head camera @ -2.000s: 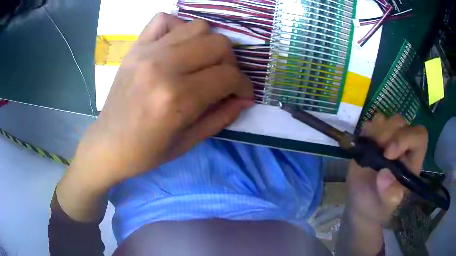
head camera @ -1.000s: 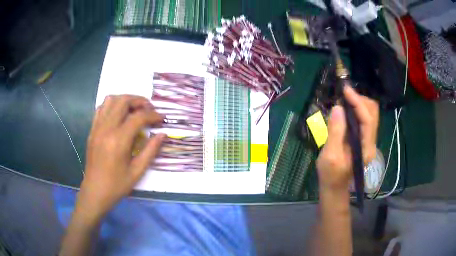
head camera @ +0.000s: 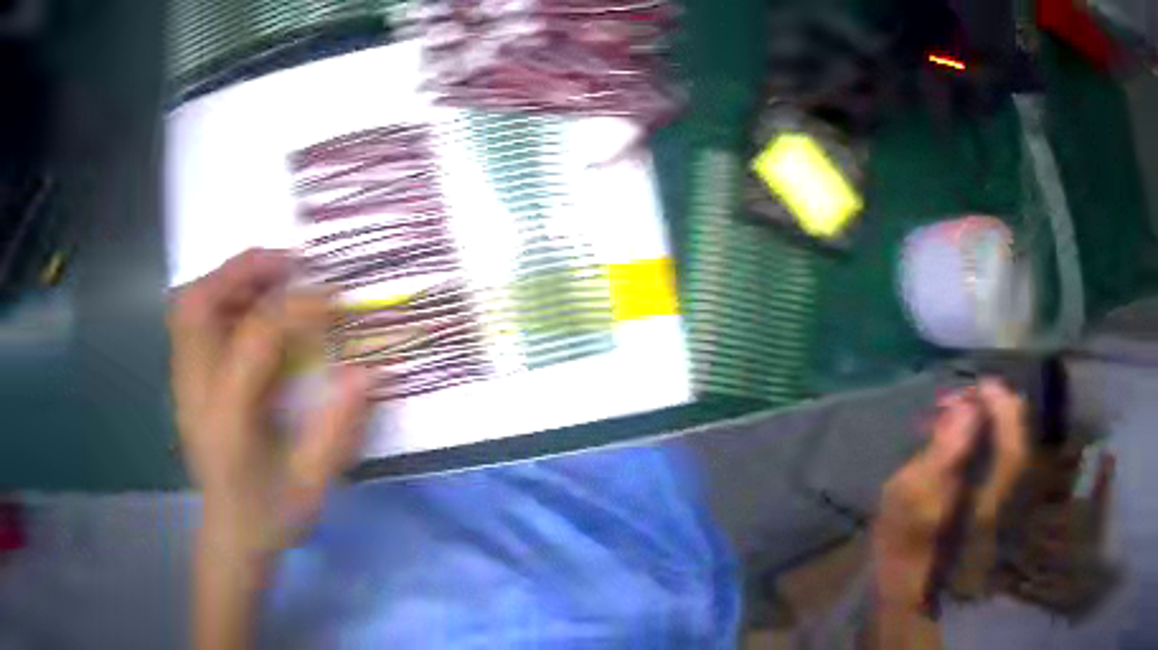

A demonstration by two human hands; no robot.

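The picture is blurred. A green PCB panel (head camera: 546, 241) lies on the white work sheet (head camera: 235, 165), with a fringe of dark red and whitish wire leads (head camera: 375, 203) along its left side. My left hand (head camera: 267, 381) is over the sheet's left part, at the lower left ends of the leads, with fingers apart and nothing visible in them. My right hand (head camera: 952, 470) is low at the right, past the table edge, fingers curled. A dark, blurred streak runs by its palm; I cannot tell if it is the soldering iron.
A pile of loose leads (head camera: 546, 57) lies beyond the panel. Yellow tape (head camera: 643, 290) crosses the sheet. Bare green panels (head camera: 749, 298) lie to its right. A yellow label (head camera: 808, 184) sits on a dark item, and a whitish roll (head camera: 965, 282) stands near the right table edge.
My right hand has moved down and right from above the mat to beyond the table edge; the upright iron no longer shows clearly. My left hand remains by the leads. The view has shifted.
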